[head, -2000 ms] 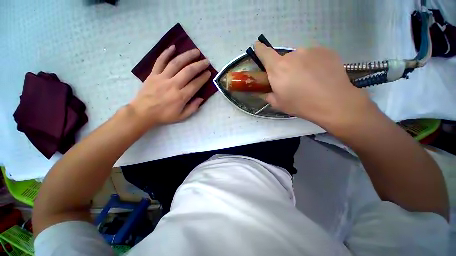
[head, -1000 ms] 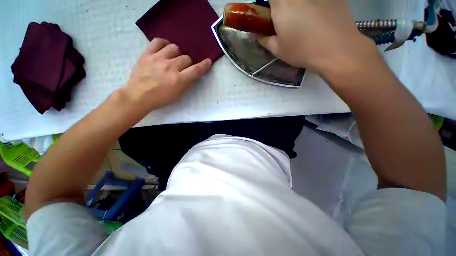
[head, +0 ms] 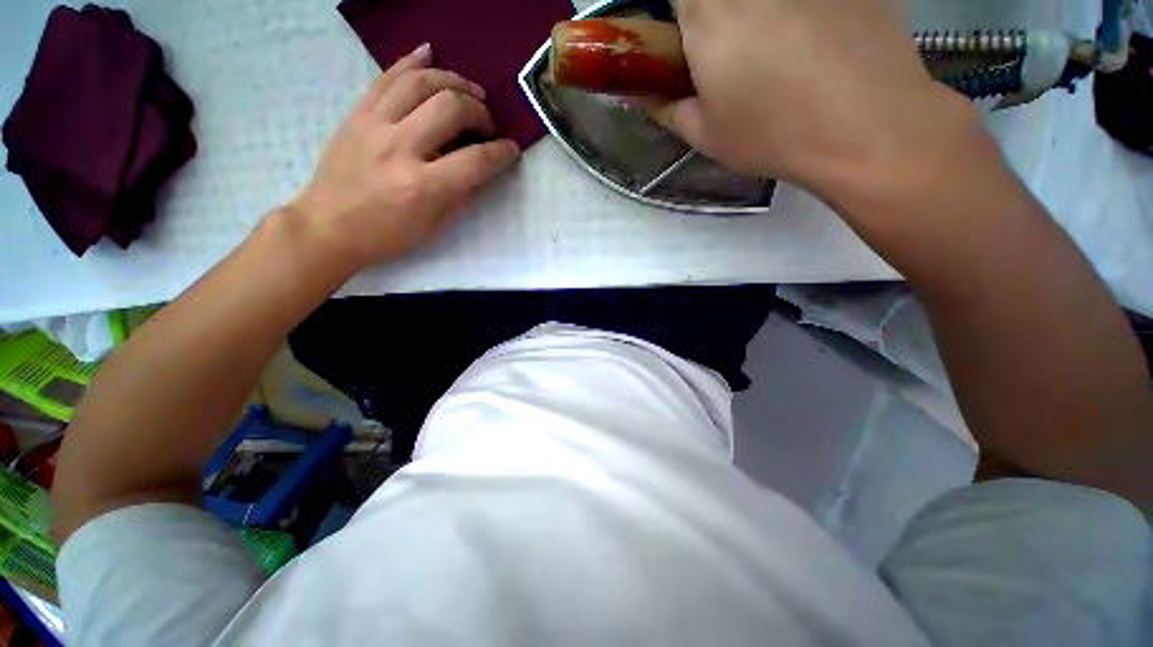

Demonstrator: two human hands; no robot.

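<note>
A maroon pocket piece (head: 468, 48) lies flat on the white ironing cloth, its far part cut off by the picture's top edge. My left hand (head: 398, 158) rests on its near left edge with bent fingers; whether it pinches the cloth I cannot tell. My right hand (head: 784, 82) is closed around the orange-brown handle (head: 620, 56) of the steam iron (head: 620, 137). The iron's tip points left and lies at the right edge of the piece. A stack of maroon pockets (head: 89, 126) lies at the left.
The spring-wrapped hose (head: 974, 53) runs right from the iron. A dark bundle (head: 1125, 101) lies at the far right. The table's near edge (head: 607, 281) crosses in front of my body. Below left are green baskets (head: 44, 367) and a blue stool-like frame (head: 285, 474).
The view has shifted, so the table sits higher in it. My left hand has moved from flat on the piece to its near edge, fingers now bent. The iron stays right of the piece.
</note>
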